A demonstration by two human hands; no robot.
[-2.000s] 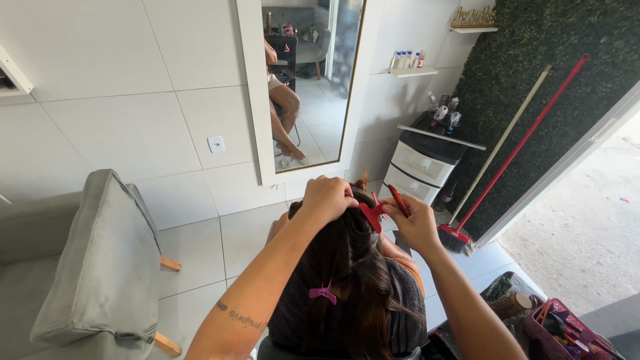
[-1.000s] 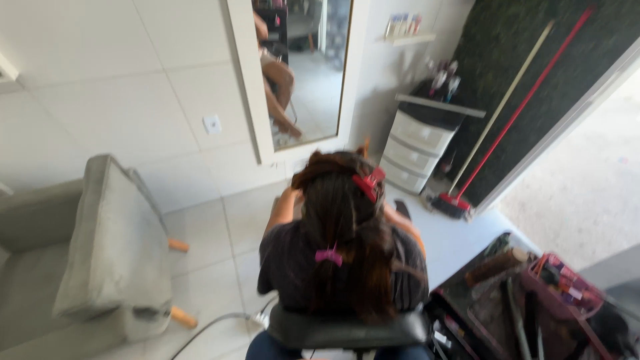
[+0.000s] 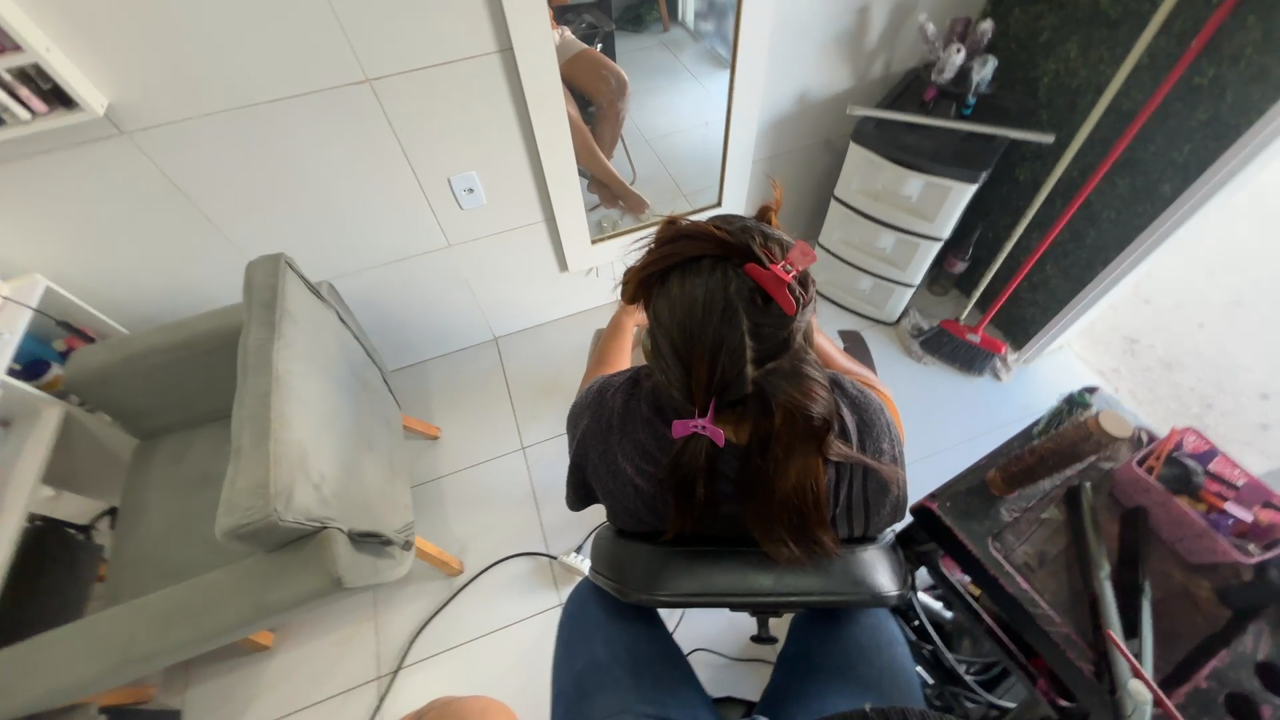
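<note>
Neither my left hand nor my right hand is in view; a patch of bare skin at the bottom left edge cannot be identified. A person with long dark hair (image 3: 700,350) sits facing away in a black chair (image 3: 745,575). A red claw clip (image 3: 780,278) holds hair at the upper right of the head. Lower down, a pink hair clip (image 3: 700,427) grips a section at the left of the back. Loose reddish-brown hair hangs to the right of it. Jeans-clad legs (image 3: 630,650) are behind the chair.
At the right, a black trolley (image 3: 930,510) bears a round brush (image 3: 1060,453), styling tools and a pink basket (image 3: 1140,490). A grey armchair (image 3: 300,420) stands left. A black cable (image 3: 440,600) crosses the floor. Ahead are a framed mirror (image 3: 560,190), a drawer unit (image 3: 885,210) and a broom (image 3: 970,340).
Two seconds ago both my hands were at the top of the head, by the red clip, the right with a slim red object. They have since left the view. The red clip stays in the hair.
</note>
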